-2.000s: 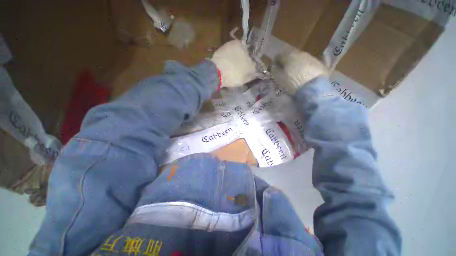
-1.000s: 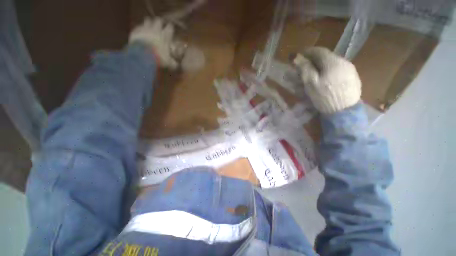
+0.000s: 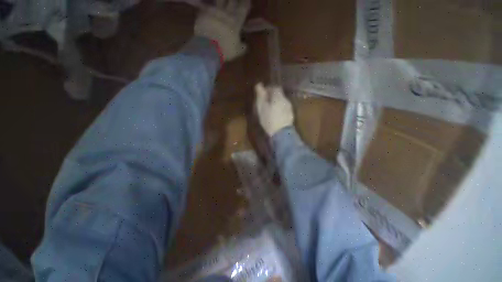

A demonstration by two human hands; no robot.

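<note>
A large brown carton (image 3: 410,143) surrounds both hands, its walls crossed by whitish printed tape (image 3: 360,88). My left hand (image 3: 223,27), in a white glove with a red cuff edge, is at the top centre against the dark carton inside; its fingers look spread, but blur hides whether it holds anything. My right hand (image 3: 275,109), gloved, is lower and to the right, at the end of a tape band near the inner corner. Its fingers are bent together; a thin pale tape strip (image 3: 274,52) runs above it. Whether it grips that strip is unclear.
Whitish crumpled tape pieces (image 3: 77,66) hang or lie at the upper left. Shiny printed tape (image 3: 253,261) covers the near rim at the bottom. The pale floor (image 3: 462,231) shows at the lower right, outside the carton.
The view has shifted deeper into the carton. My right hand has moved left towards the inner corner. My left hand is still reaching forward, now at the top centre.
</note>
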